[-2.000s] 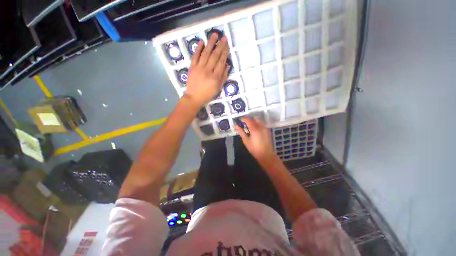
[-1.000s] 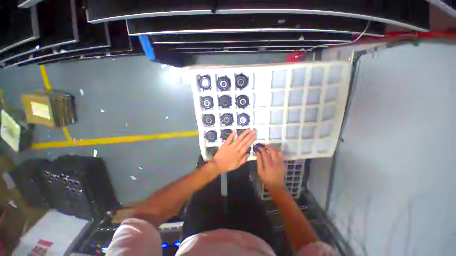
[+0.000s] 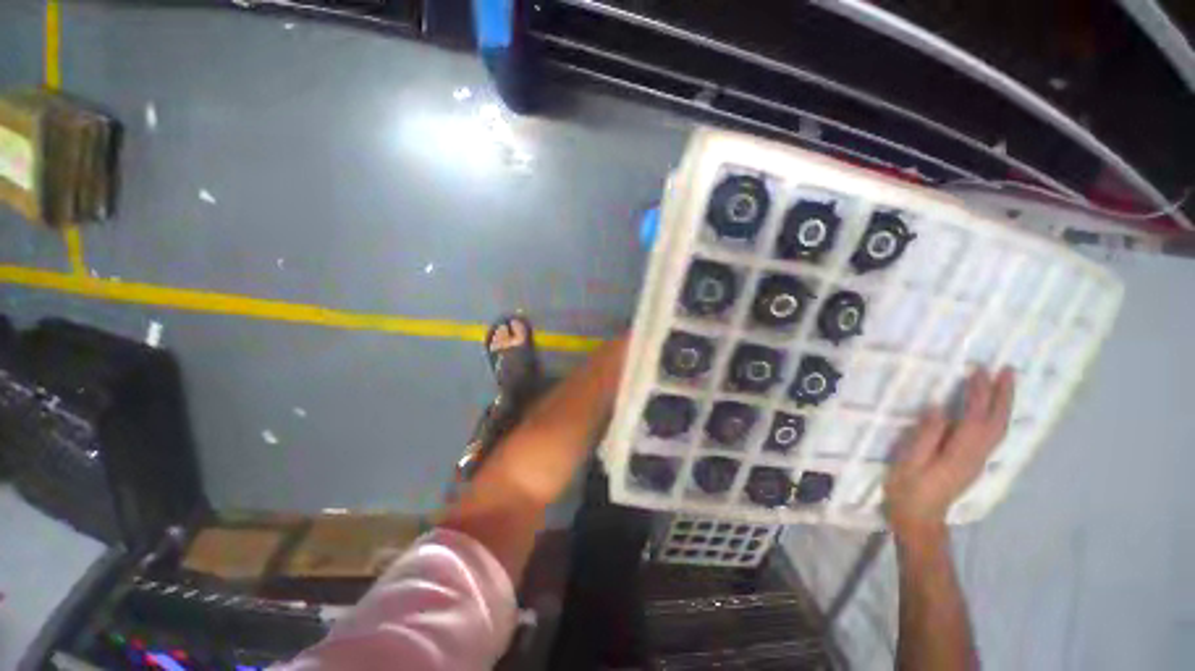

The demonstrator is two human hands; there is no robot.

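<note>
A white grid tray (image 3: 868, 351) is tilted in front of me at the right. Black round smartwatches (image 3: 781, 304) fill its three left columns, with one more black watch (image 3: 814, 488) beside them in the bottom row. The pockets to the right look empty. My right hand (image 3: 946, 452) lies over the lower right pockets, fingers apart, with no watch seen in it. My left forearm reaches behind the tray's left edge, and my left hand is hidden there.
Black rack shelves (image 3: 839, 112) with silver edges run along the top right, close behind the tray. Another white grid tray (image 3: 714, 540) is below. A grey wall is at right. Cardboard boxes (image 3: 79, 157) and black cases (image 3: 98, 420) are at left. A sandalled foot (image 3: 509, 344) shows on the floor.
The tray has moved right, looks larger and is tilted. My left hand has left the watches and gone behind the tray. My right hand has moved right, off the bottom-row watch.
</note>
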